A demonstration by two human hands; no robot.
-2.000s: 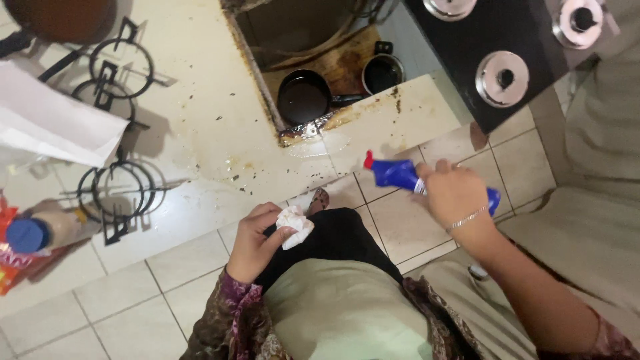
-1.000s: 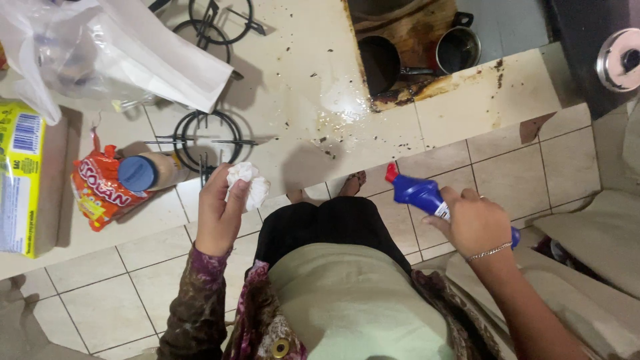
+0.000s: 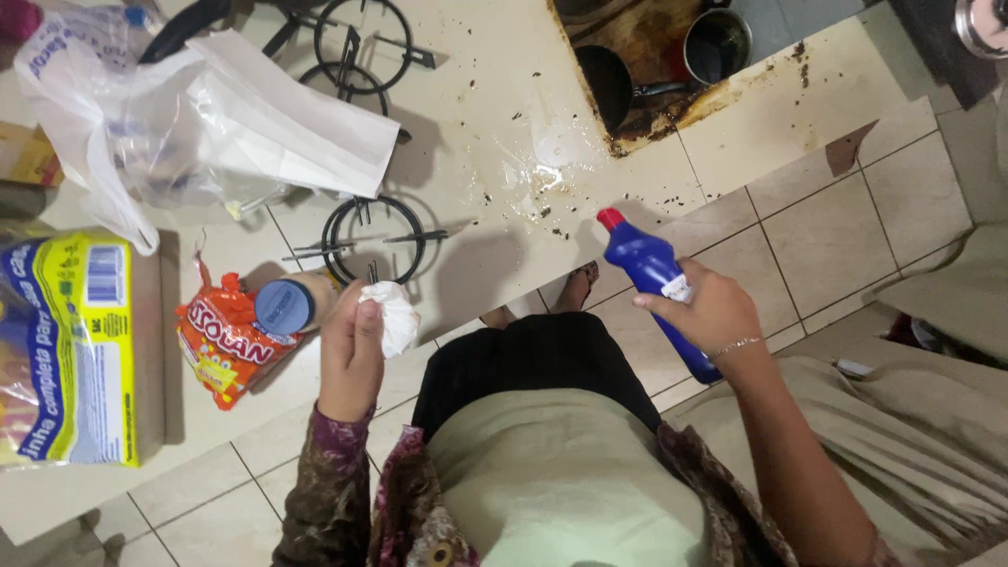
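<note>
My left hand (image 3: 352, 346) pinches a crumpled white paper wad (image 3: 394, 317) near the counter's front edge, beside a jar with a blue lid (image 3: 285, 307). In my right hand (image 3: 701, 303) is a blue plastic bottle (image 3: 642, 256) with a red cap (image 3: 609, 218), tilted with the cap toward the counter (image 3: 488, 260). Wet, shiny liquid and dark crumbs lie on the light counter beyond the bottle. Whether the cap is open cannot be told.
Black burner grates (image 3: 376, 240) lie left of centre. Further left are an orange packet (image 3: 232, 339), a large yellow-and-blue package (image 3: 102, 346) and white plastic bags (image 3: 157, 134). A cut-out with charred edges holds a dark pan (image 3: 602, 87) and a small pot (image 3: 717, 46).
The view has shifted left along the counter, bringing the packages more into sight. Both hands still hold the same things, the wad in my left and the bottle in my right.
</note>
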